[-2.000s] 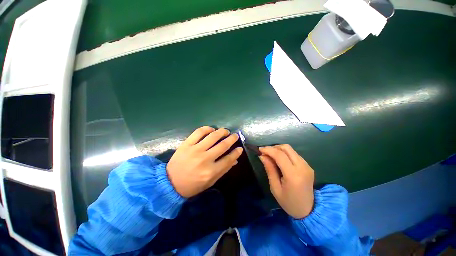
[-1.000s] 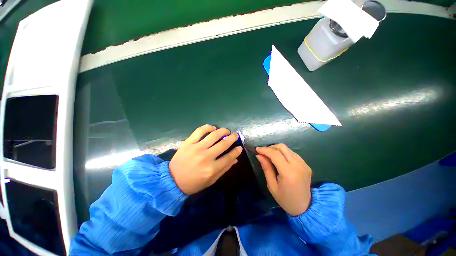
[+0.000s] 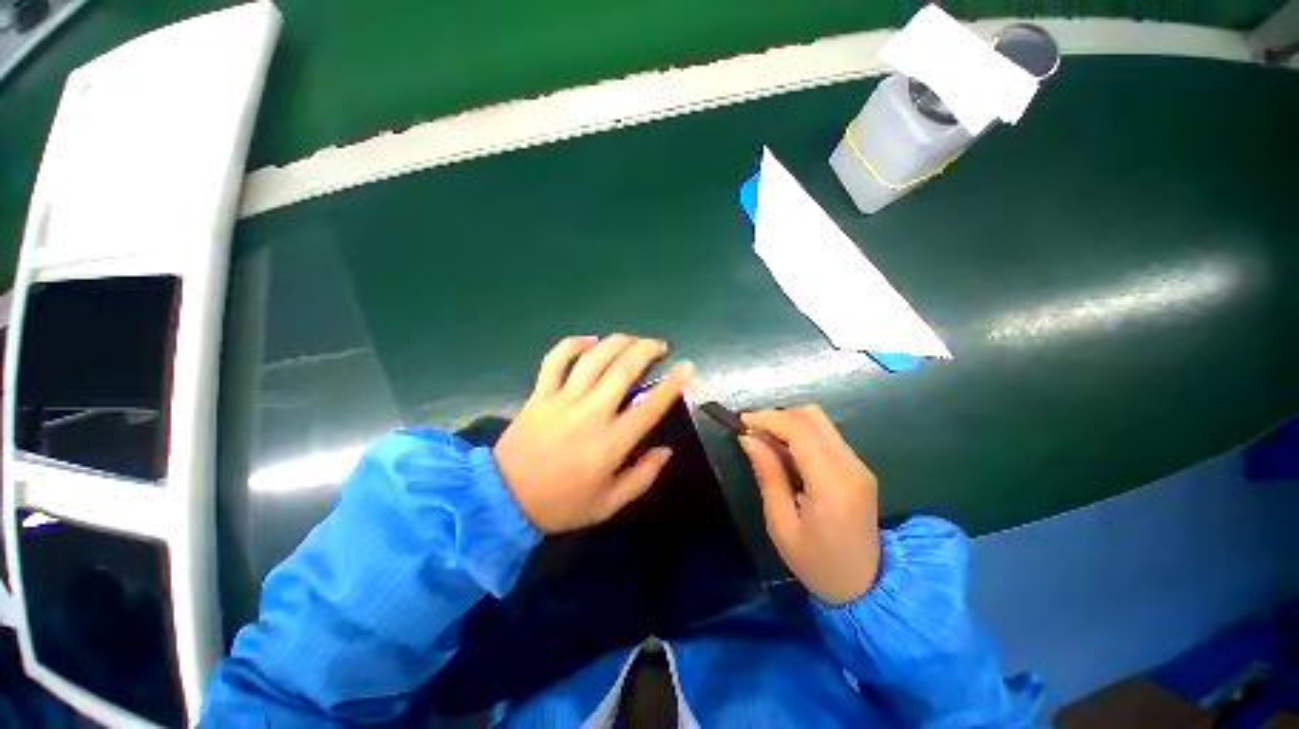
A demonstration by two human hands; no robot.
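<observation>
A glossy black display panel (image 3: 667, 527) lies on the dark green bench close to my body, its lower part dark and hard to make out. My left hand (image 3: 581, 434) rests on its upper left part, fingers spread, index fingertip at the top corner. My right hand (image 3: 815, 491) pinches a small dark stick tool (image 3: 724, 416) between thumb and fingers. The tool's tip is just right of the panel's top right corner, with a small gap. A white wiping cloth (image 3: 833, 271) over a blue flat tool (image 3: 895, 362) lies beyond my right hand.
A white carrier tray (image 3: 207, 356) with black panels (image 3: 97, 373) stands at the left. A translucent dispenser bottle (image 3: 890, 143) with a yellow band and a white piece on top stands at the back right. A clear film (image 3: 306, 356) lies beside the tray. A whitish strip (image 3: 570, 121) borders the green belt.
The tool's tip has come away from the panel's edge and shows more. My left index finger has stretched to the corner. The view has shifted slightly.
</observation>
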